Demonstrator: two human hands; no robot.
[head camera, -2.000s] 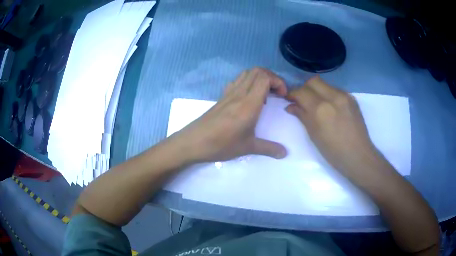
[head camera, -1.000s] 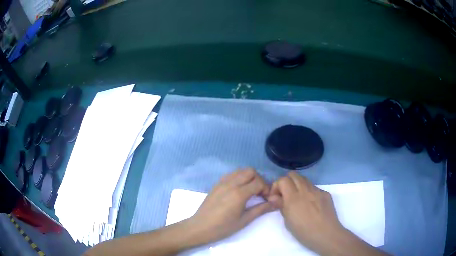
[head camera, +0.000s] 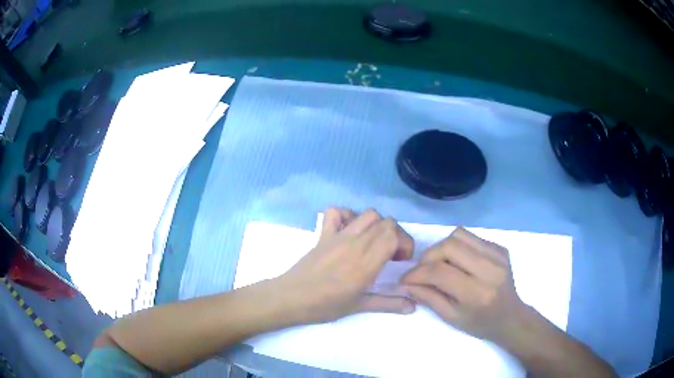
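Note:
White sheets (head camera: 539, 266) lie in a slightly offset stack in front of me on the pale blue ribbed mat (head camera: 295, 148). My left hand (head camera: 355, 262) is over their left-middle part, fingers curled and thumb stretched to the right. My right hand (head camera: 473, 284) is close beside it, its fingers bent inward and fingertips near my left thumb. The fingertips are partly hidden and blurred; I cannot tell whether either hand pinches a thin piece. A round black part (head camera: 441, 164) lies on the mat just beyond the sheets, touched by neither hand.
A fanned spare sheet stack (head camera: 133, 184) lies at left. Many smaller dark parts (head camera: 70, 162) are at far left. Waiting black parts (head camera: 580, 148) overlap at right. Another black disc (head camera: 397, 22) lies at the back. A red item (head camera: 41, 277) and hazard tape (head camera: 44, 325) show lower left.
The view tipped up toward the back of the bench, then partly down again. My hands, close together a second ago, are now slightly apart, my left thumb stretched out. The black part stays beyond the sheets.

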